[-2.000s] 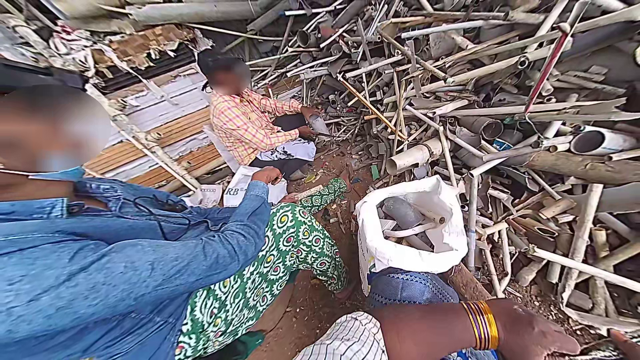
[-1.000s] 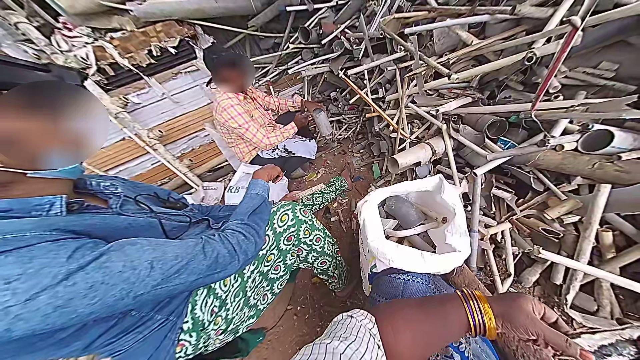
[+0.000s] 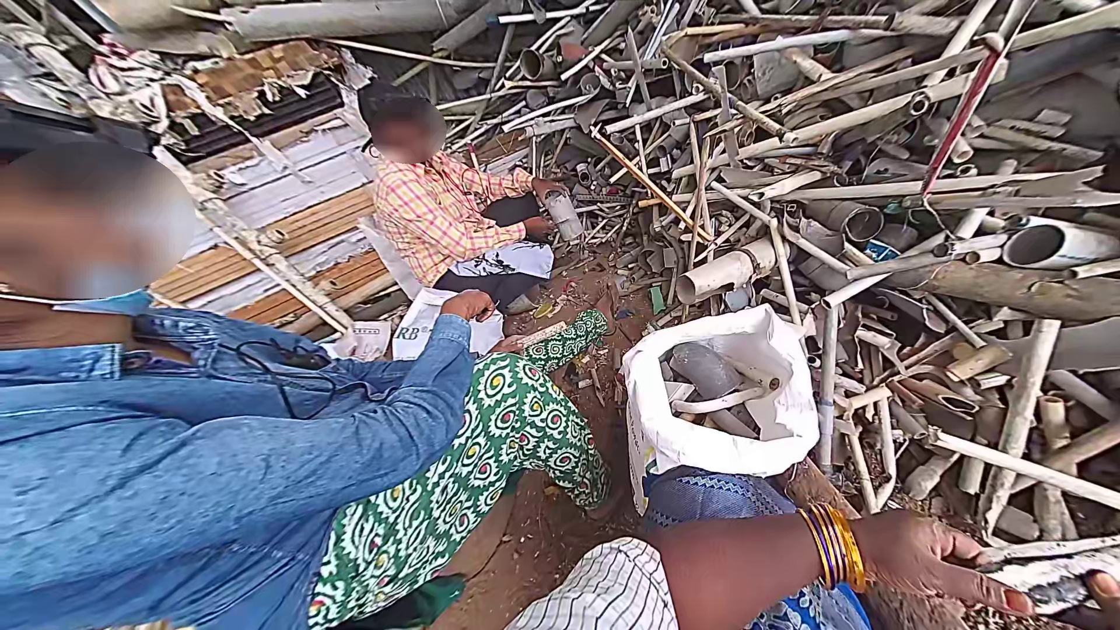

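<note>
My left hand, with yellow bangles at its wrist, reaches to the lower right and has its fingers on a whitish, dark-streaked broken pipe piece. Only fingertips of my right hand show at the right edge, gripping the same piece; the rest of that hand is out of frame. A white woven sack stands with its mouth rolled back, just beyond my left forearm. Inside it lie a grey rounded plastic piece, a bent white pipe and other pipe scraps.
Tangled plastic pipes are heaped behind and to the right of the sack. A person in a denim shirt sits close at left. Farther back, another person in a checked shirt holds a translucent container. Debris litters the dirt floor.
My left hand has moved a little right and now has the whitish pipe piece at its fingers. Fingertips of my right hand have come into view. The person in the checked shirt has shifted the container.
</note>
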